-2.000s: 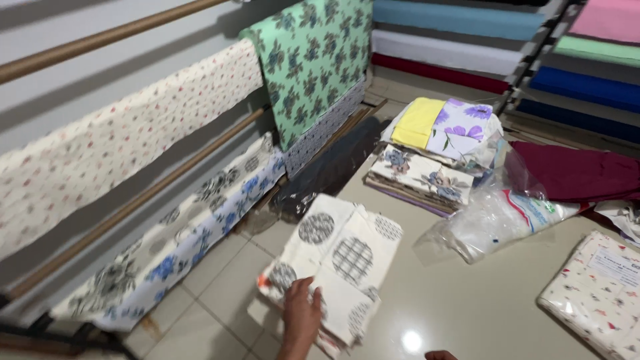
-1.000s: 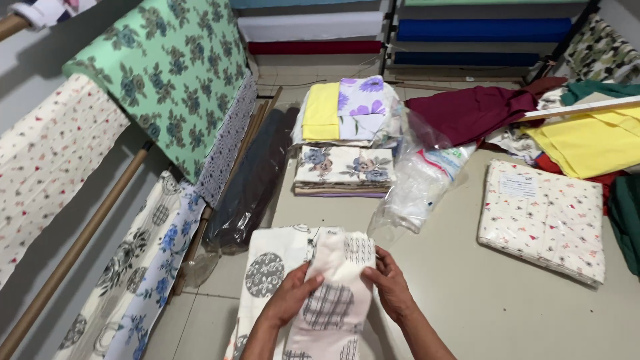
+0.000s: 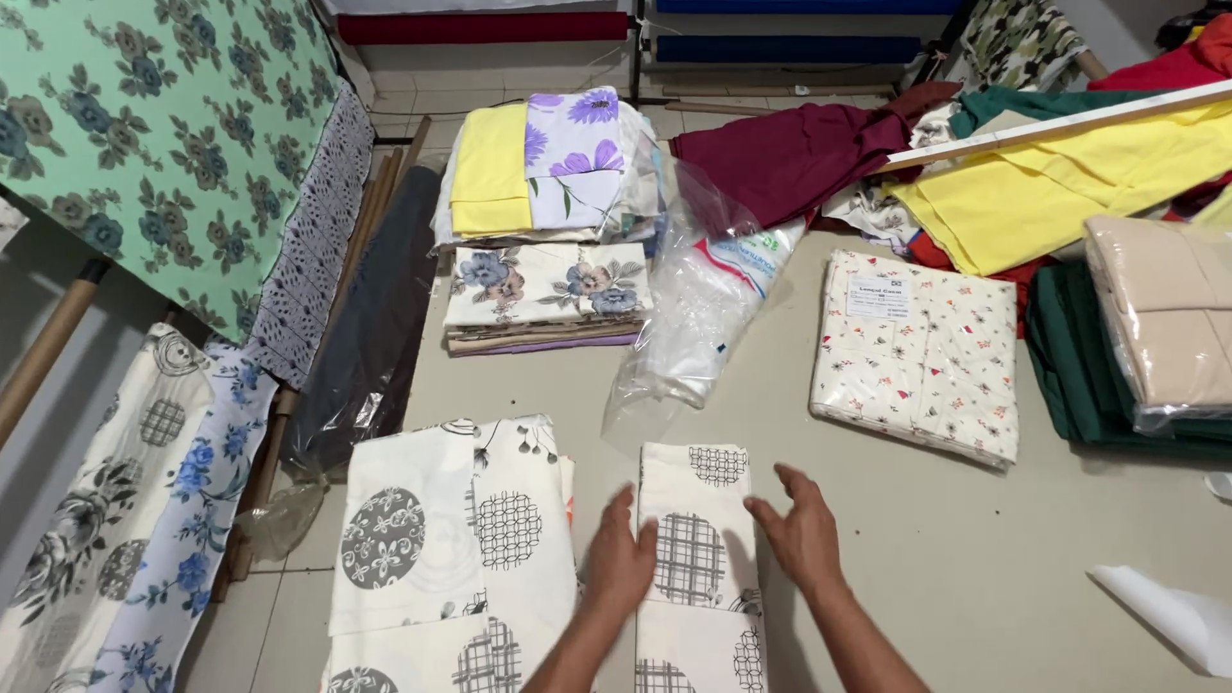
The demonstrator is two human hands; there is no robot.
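Observation:
A narrow folded white cloth with grey and black circle prints [image 3: 700, 539] lies on the table between my hands. My left hand [image 3: 619, 558] is at its left edge, fingers spread, its thumb by the cloth. On the other side my right hand [image 3: 799, 529] is open too, thumb near the right edge; whether it touches is not plain. To the left lies a wider folded cloth of the same print [image 3: 433, 539], on top of other folded fabric. Neither hand grips anything.
Behind are folded floral fabrics [image 3: 549, 289], a clear plastic bag [image 3: 693, 308] and maroon cloth [image 3: 780, 159]. A wrapped floral sheet pack [image 3: 914, 356] lies right, beside green cloth [image 3: 1068, 366] and a wrapped beige pack [image 3: 1169, 318]. Fabric rolls hang left. White paper [image 3: 1165, 616] is at the right edge.
The narrow folded cloth, held in both hands a second ago, now lies on the table to the right of the wider one, and both hands have opened. The view has swung right since the earliest frame.

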